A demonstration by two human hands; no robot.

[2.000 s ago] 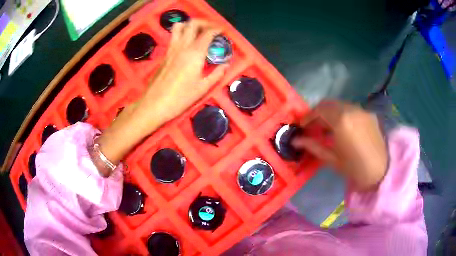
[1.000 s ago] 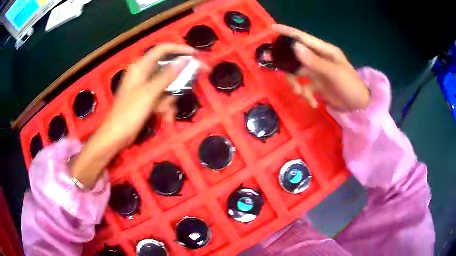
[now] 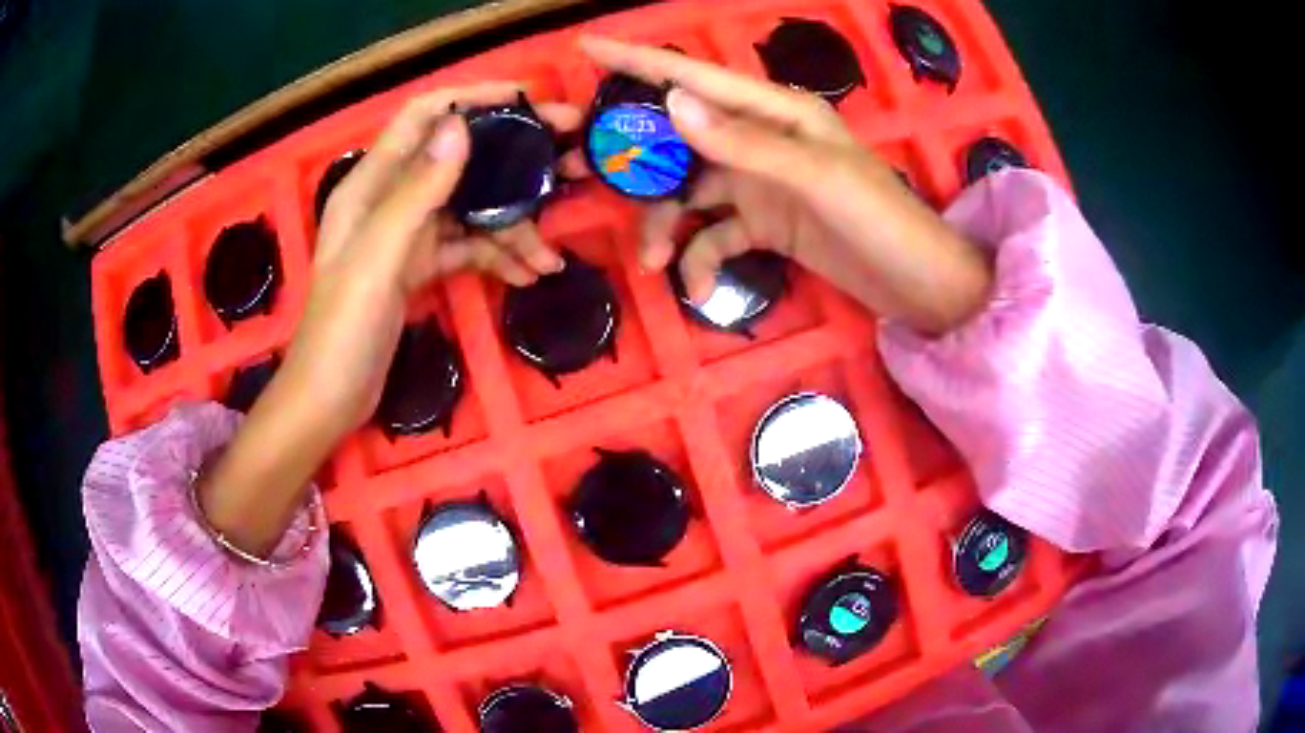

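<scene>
My left hand [image 3: 387,215] holds a round black watch head [image 3: 507,166] with a dark screen above the upper middle of the red foam tray [image 3: 701,375]. My right hand [image 3: 802,186] holds a second watch head [image 3: 640,148] beside it. Its screen is lit with a blue face, an orange patch and small pale text. The two held watches are close together, faces up. More watch heads rest in the tray pockets. Most are dark or show white glare, and a few at the right show teal graphics, such as one near the lower right [image 3: 850,613].
A thin wooden-looking edge [image 3: 344,98] runs behind the tray at the upper left. The dark green bench surface [image 3: 1145,100] shows at the right. My pink sleeves lie over the tray's left and right sides.
Both hands have come together over the tray's upper middle, the right one moving left. A lit blue face now shows in my right hand. The tray appears shifted right in view.
</scene>
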